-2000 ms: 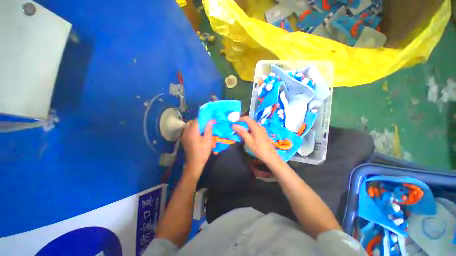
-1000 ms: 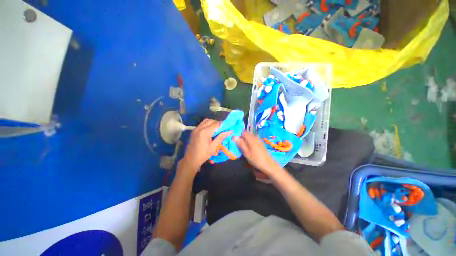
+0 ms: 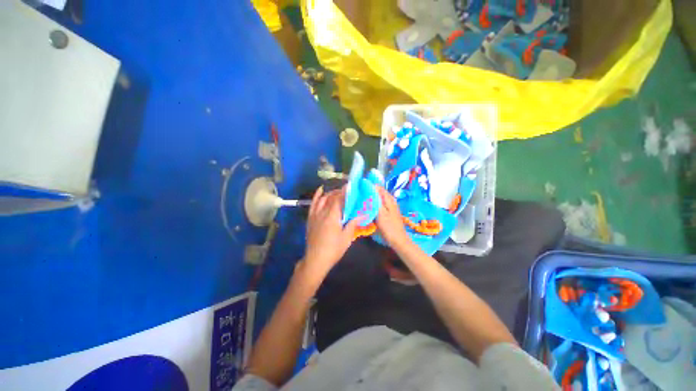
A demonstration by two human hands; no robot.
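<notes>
A bright blue and orange toy skin (image 3: 362, 205) is held between both hands, bent and on edge, at the tip of the stuffing nozzle (image 3: 294, 203). The thin metal nozzle projects from the round white flange (image 3: 262, 201) on the blue machine. My left hand (image 3: 328, 221) grips the skin's near-machine side. My right hand (image 3: 390, 218) holds its other side. Whether the nozzle tip is inside the skin is hidden by my left hand. The white perforated basket (image 3: 488, 195) by my lap holds several blue and orange skins.
The blue machine (image 3: 168, 137) fills the left side, with latches around the flange. A yellow liner bag (image 3: 427, 80) drapes a carton of pieces at the top. A dark blue tote (image 3: 537, 294) of skins stands at lower right. Green floor (image 3: 610, 164) shows at right.
Both hands have turned the skin from flat to on edge. More of the nozzle showed bare as my left hand moved away from the flange. The basket sits slightly lower and further left in view.
</notes>
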